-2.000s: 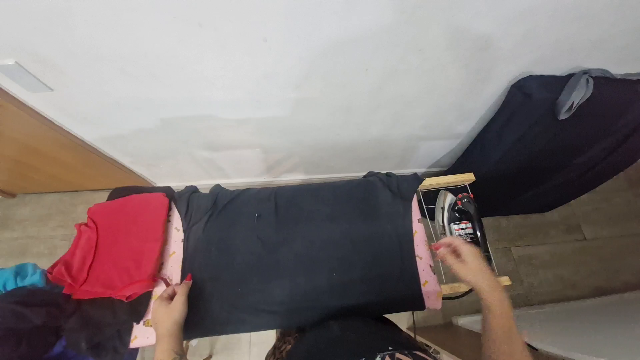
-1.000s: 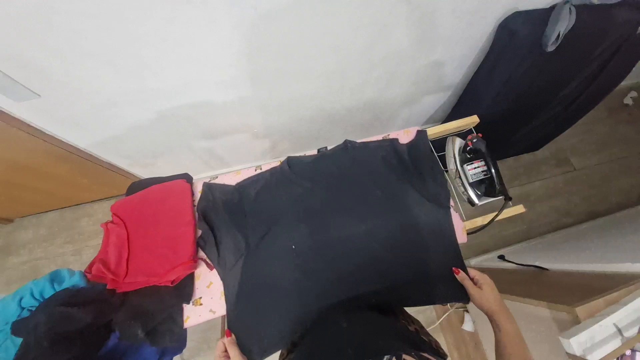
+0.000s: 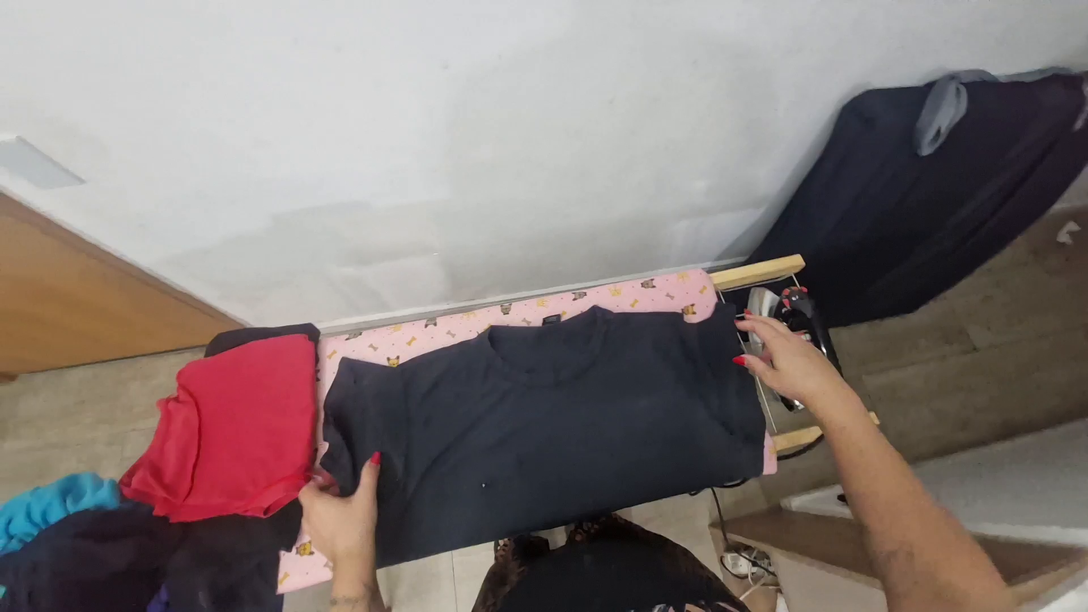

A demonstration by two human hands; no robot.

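A black T-shirt (image 3: 544,416) lies spread on an ironing board with a pink patterned cover (image 3: 416,340), its round neckline toward the wall. My left hand (image 3: 344,518) is at the shirt's left sleeve side, thumb on top and the other fingers partly hidden by the cloth. My right hand (image 3: 786,365) touches the edge of the sleeve at the right, fingers apart; whether it pinches the cloth I cannot tell. Just beyond my right hand, partly covered by it, an electric iron (image 3: 795,319) rests on the wire rack at the board's end.
Folded red cloth (image 3: 246,425) lies on the board's left end, beside a heap of dark clothes (image 3: 93,552) and a turquoise garment (image 3: 68,501). A white wall (image 3: 544,153) runs behind. Dark fabric (image 3: 918,204) hangs at the right. Below right are a wooden shelf (image 3: 790,531) and a cable.
The black shirt, held by its near corners a second ago, now lies lower on the board with its neckline in view. My hands have moved away from my body to its sides.
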